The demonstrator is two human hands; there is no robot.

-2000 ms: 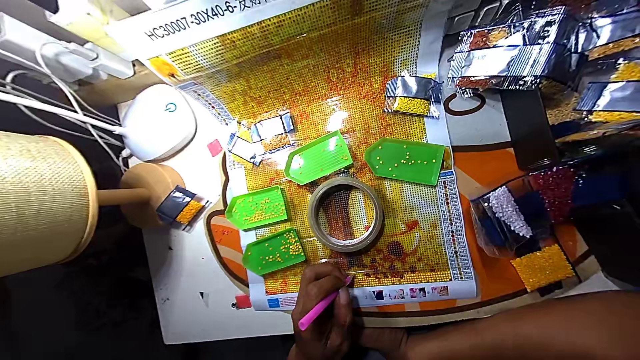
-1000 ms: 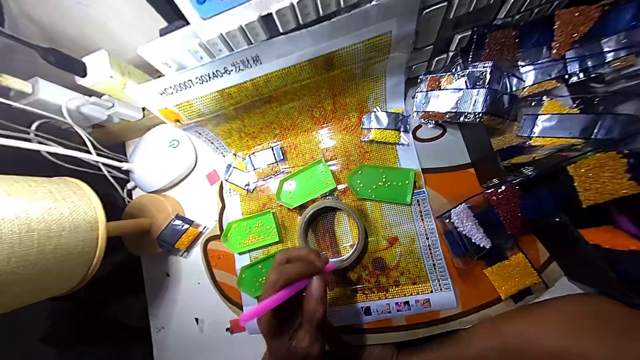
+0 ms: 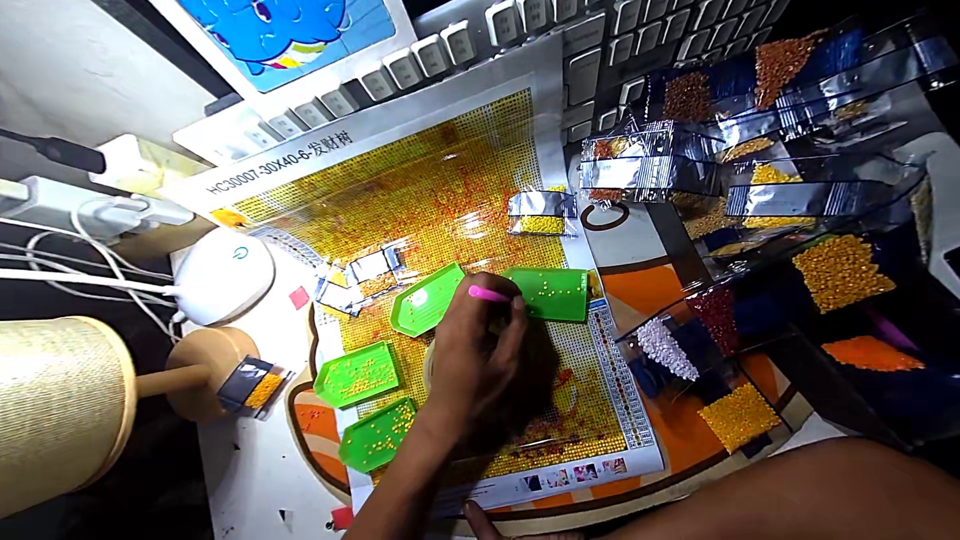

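Observation:
My left hand [image 3: 469, 352] grips a pink pen [image 3: 489, 293] over the canvas, beside the upper right green tray [image 3: 559, 294], which holds scattered yellow beads. The pen's tip is hidden by the fingers. Another green tray [image 3: 427, 301] lies just left of the hand; two more, one [image 3: 356, 373] above the other [image 3: 376, 435], hold yellow beads near the forearm. Under the hand, a tape roll [image 3: 428, 366] is mostly covered. The printed diamond-painting canvas [image 3: 360, 184] is yellow and orange. At the bottom edge, my right hand [image 3: 514, 531] rests by the canvas border, only partly in view.
Bead packets [image 3: 739, 418] crowd the right side, and small packets [image 3: 541, 212] lie on the canvas. A keyboard [image 3: 461, 41] borders the top. At left stand a lamp [image 3: 60, 412], a round white device [image 3: 226, 276] and cables [image 3: 82, 277]. My right forearm crosses the lower right.
My left hand has moved with the pen from the canvas's lower edge up to the upper right green tray. It now covers most of the tape roll. The view has shifted.

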